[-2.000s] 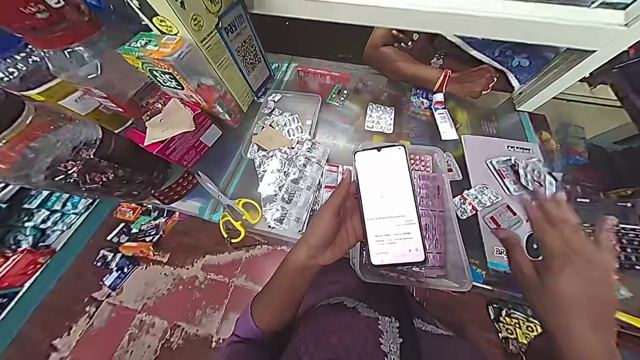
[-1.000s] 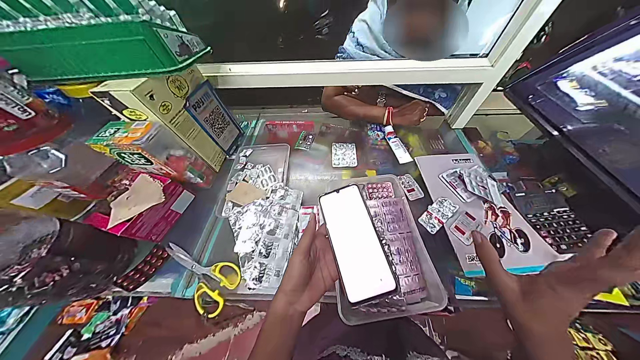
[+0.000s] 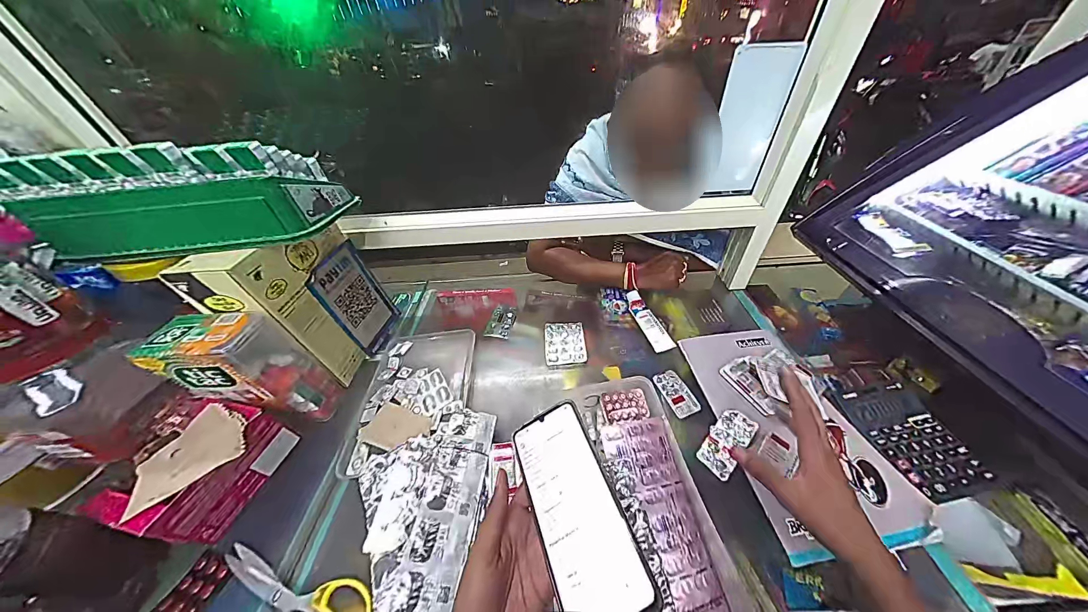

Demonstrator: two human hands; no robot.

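My left hand (image 3: 510,552) holds a smartphone (image 3: 586,510) with a lit screen, above a clear plastic tray (image 3: 714,544) of pink and silver blister packs. Fingers apart, my right hand (image 3: 807,484) hovers over or touches the blister strips (image 3: 773,382) on a notebook (image 3: 714,357); contact cannot be told. Another silver blister pack (image 3: 728,444) lies by its thumb. A second clear tray (image 3: 463,357) holds many silver blister strips. One blister pack (image 3: 565,343) lies alone on the glass counter, and a small red-marked strip (image 3: 677,394) is right of the pink tray.
Scissors with yellow handles (image 3: 340,591) lie at lower left, below boxes and a green rack (image 3: 170,217). A calculator (image 3: 926,450) sits right of the notebook. Across the counter, a person's forearm (image 3: 586,263) rests near a tube (image 3: 651,321). A monitor-like dark frame (image 3: 918,280) juts in at right.
The view has tilted up, showing more of the window and the person beyond. My right hand has moved back over the notebook from the calculator side. The phone stays in my left hand.
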